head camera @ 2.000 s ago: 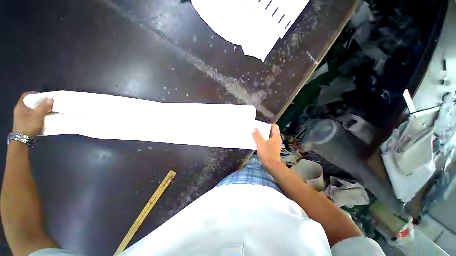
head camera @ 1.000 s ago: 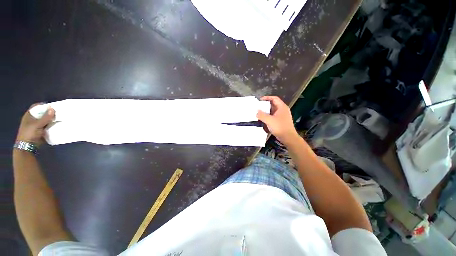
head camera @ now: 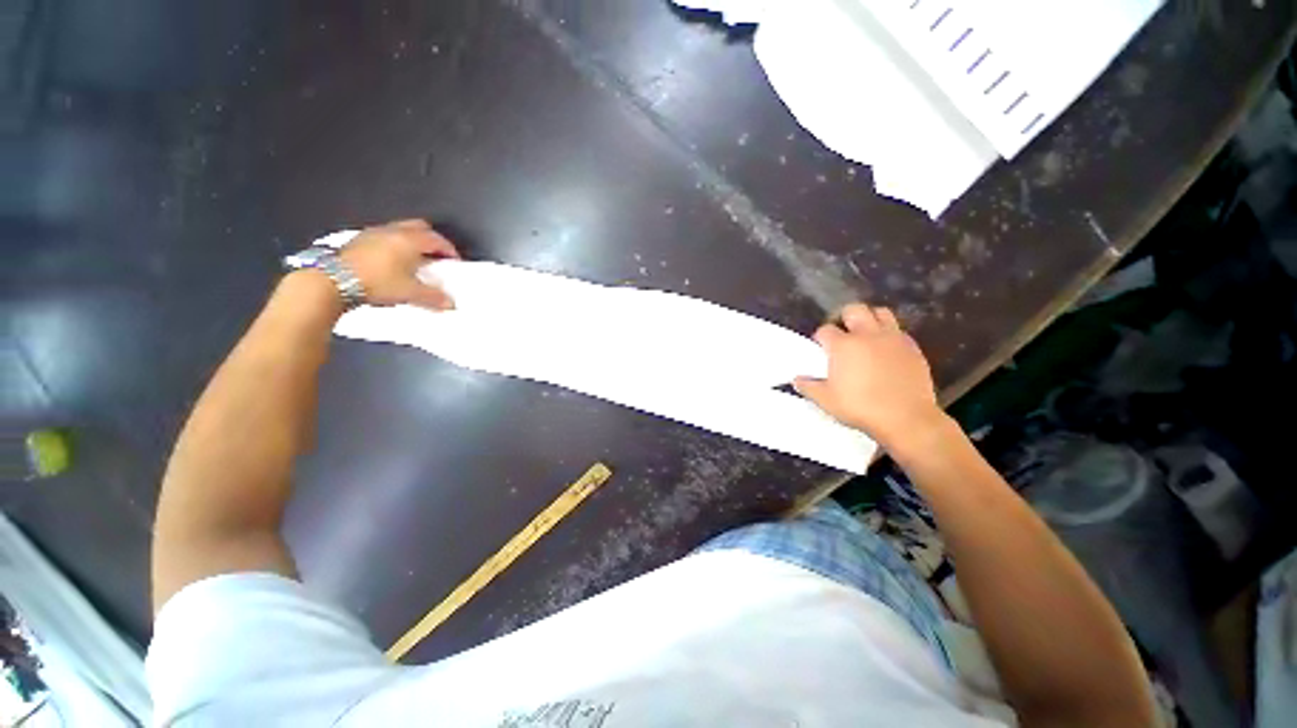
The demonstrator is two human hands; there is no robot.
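A bundle of long white cut strips [head camera: 612, 334] lies slantwise over the dark brown cutting table [head camera: 185, 185]. A dark gap splits the bundle near its right end. My left hand [head camera: 396, 265], with a metal watch at the wrist, grips the upper strip near the bundle's left end. Some white cloth shows past the hand, beside the watch. My right hand [head camera: 871, 373] grips the upper strip at the right end, near the table's edge. The lower strip's end sticks out below my right hand.
The white fabric lay [head camera: 910, 100], with dark dashes on top, is at the upper right. A yellow ruler [head camera: 501, 562] lies near my body. A small yellow-green object [head camera: 49, 452] is at the far left. Offcuts and a grey object [head camera: 1095, 484] are beyond the table's right edge.
My left hand has moved inward along the bundle, closer to my right hand. The bundle has turned from level to slanting down to the right. The view has shifted left.
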